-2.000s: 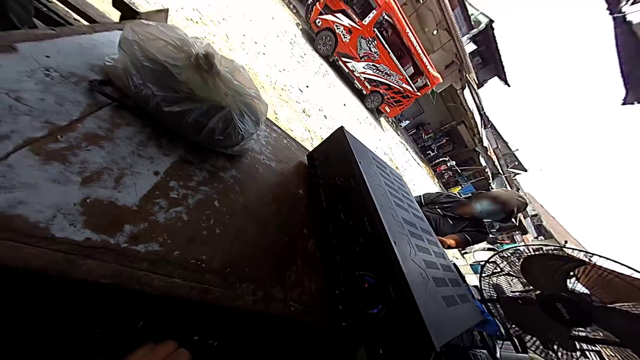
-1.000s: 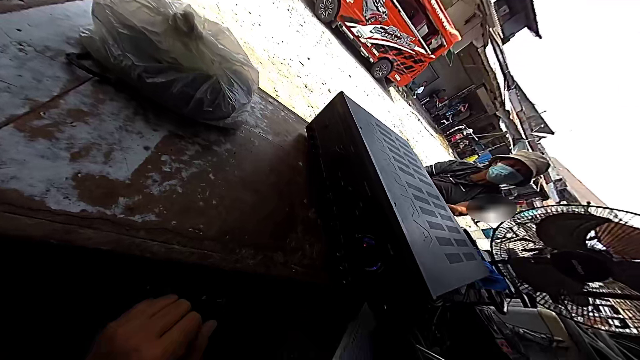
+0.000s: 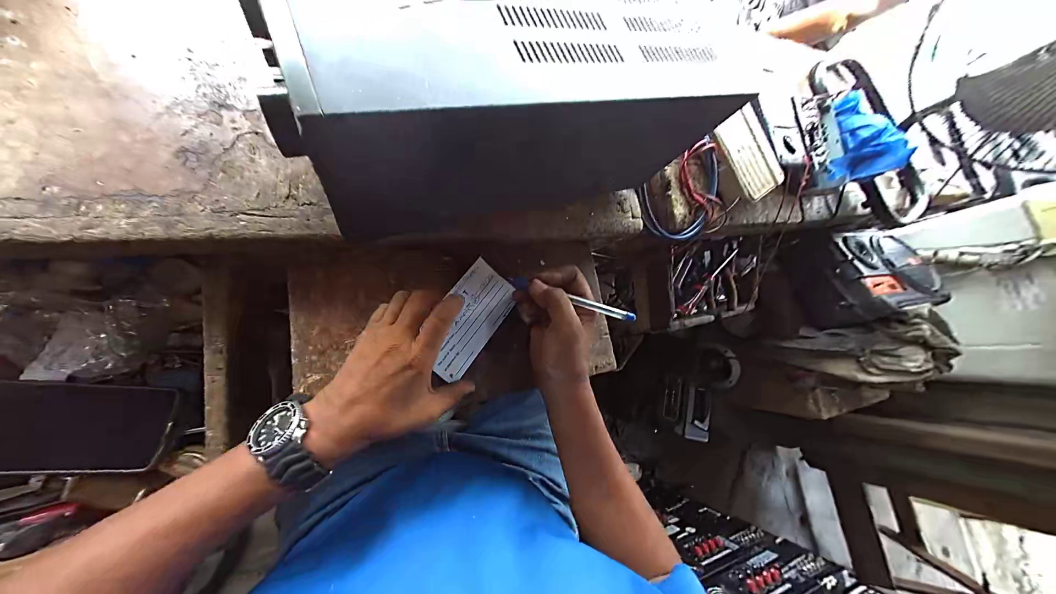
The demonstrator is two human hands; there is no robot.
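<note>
A white paper slip (image 3: 476,323) with printed lines and handwriting lies tilted on a worn wooden board (image 3: 346,305). My left hand (image 3: 400,359), a dark-strapped wristwatch (image 3: 280,433) on its wrist, rests flat with fingers spread on the board and over the slip's left edge. At the slip's right edge, my right hand (image 3: 558,326) grips a blue-and-white ballpoint pen (image 3: 601,308), its writing end near the handwriting. A large metal-cased electronic unit (image 3: 495,157) with vent slots stands on the bench just beyond both hands.
The wooden bench edge (image 3: 165,227) runs in front. Red and blue wires (image 3: 701,190), a blue plastic bag (image 3: 866,140) and a box of small parts (image 3: 709,280) are at right. A dark flat panel (image 3: 87,425) lies at left, circuit boards (image 3: 742,544) lower right. Part of another person's arm (image 3: 825,21) shows at top right.
The view has swung down from the street to my lap. Both hands are now in sight, with the slip and the pen; one second ago only one hand showed, without a pen.
</note>
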